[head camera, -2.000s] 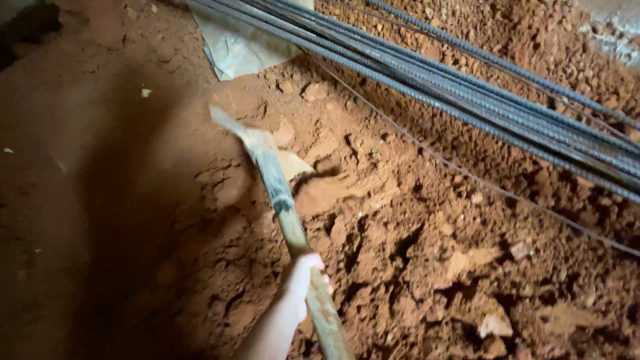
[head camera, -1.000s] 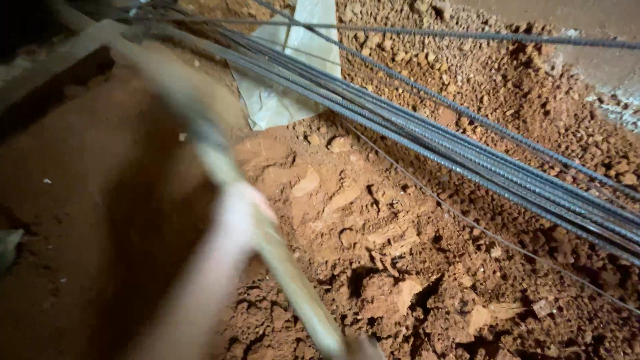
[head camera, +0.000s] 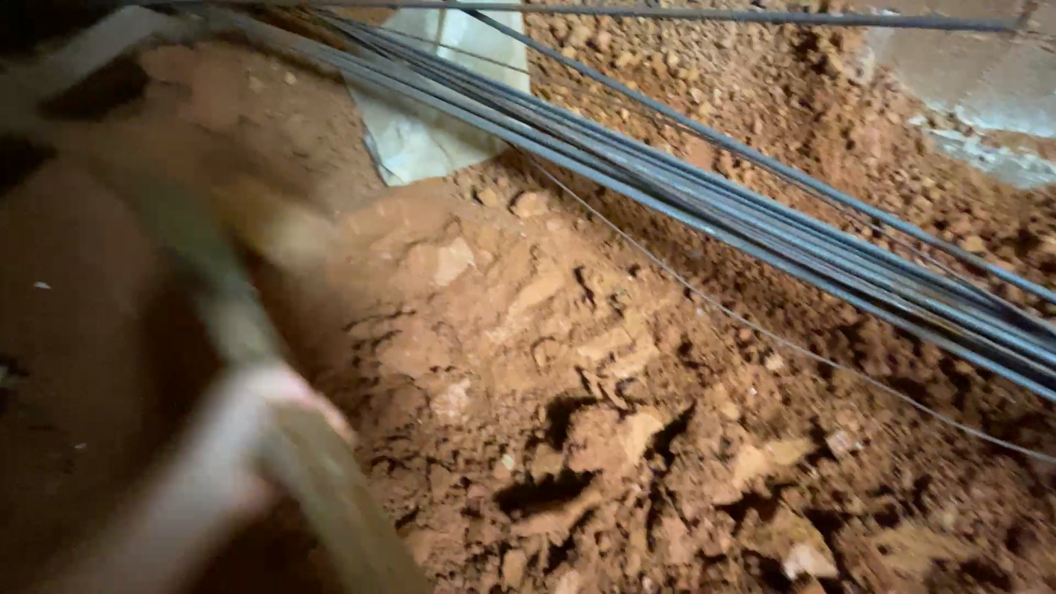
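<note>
Blurred by motion, my left hand (head camera: 289, 400) reaches in from the lower left and is closed around the wooden handle (head camera: 346, 503) of a long digging tool. The handle slants from the bottom edge up to the upper left, with a darker stretch above my hand. The tool's head is too dark and blurred to make out. Beneath and beside it lies loose reddish soil (head camera: 511, 330) with clods. A pale brown blur beside the upper shaft cannot be told clearly. My right hand is out of view.
A bundle of ribbed steel rebar (head camera: 660, 190) crosses diagonally from upper left to right, over a pale sheet or sack (head camera: 437, 140). Another bar (head camera: 742, 15) spans the top. A thin wire (head camera: 742, 322) runs below the bundle. A grey concrete surface (head camera: 982, 82) is at the upper right.
Over the two seconds, my left hand and the tool have swung to the left across the soil. The view has shifted, showing more rebar at the top.
</note>
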